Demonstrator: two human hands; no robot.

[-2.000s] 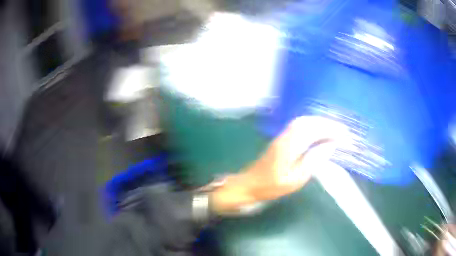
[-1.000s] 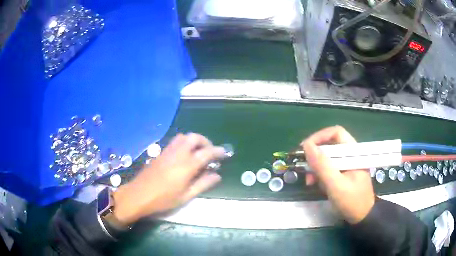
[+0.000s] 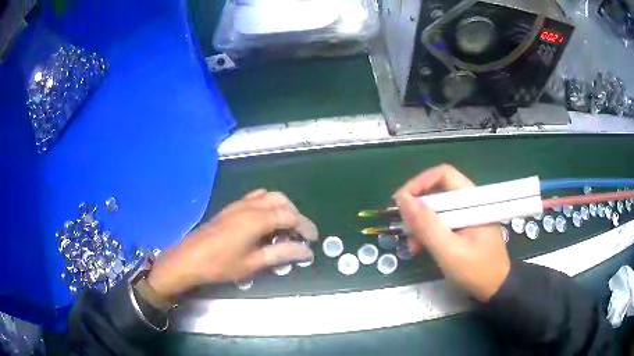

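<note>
Several small round silver-white discs [image 3: 348, 263] lie on the dark green belt [image 3: 292, 174] between my hands. My left hand [image 3: 236, 233] is low over the belt, palm down, with discs under and beside its fingers; whether it grips one is hidden. My right hand [image 3: 455, 236] holds twin white electrode pens [image 3: 486, 203] side by side. Their thin brass-coloured tips point left, a little above the discs, and touch no disc that I can see. More discs lie partly behind my right fingers.
A blue bin [image 3: 132, 132] at left holds loose discs [image 3: 87, 250] and a clear bag of parts [image 3: 59, 90]. A power unit [image 3: 480, 59] with red digits stands behind. Blue and red leads [image 3: 591, 198] run right above more discs. Pale rails [image 3: 320, 309] edge the belt.
The blurred view has settled on the belt. Since one second ago my left fingers have come down nearer the discs, and the pens remain in my right hand, their tips now left of the discs beside them.
</note>
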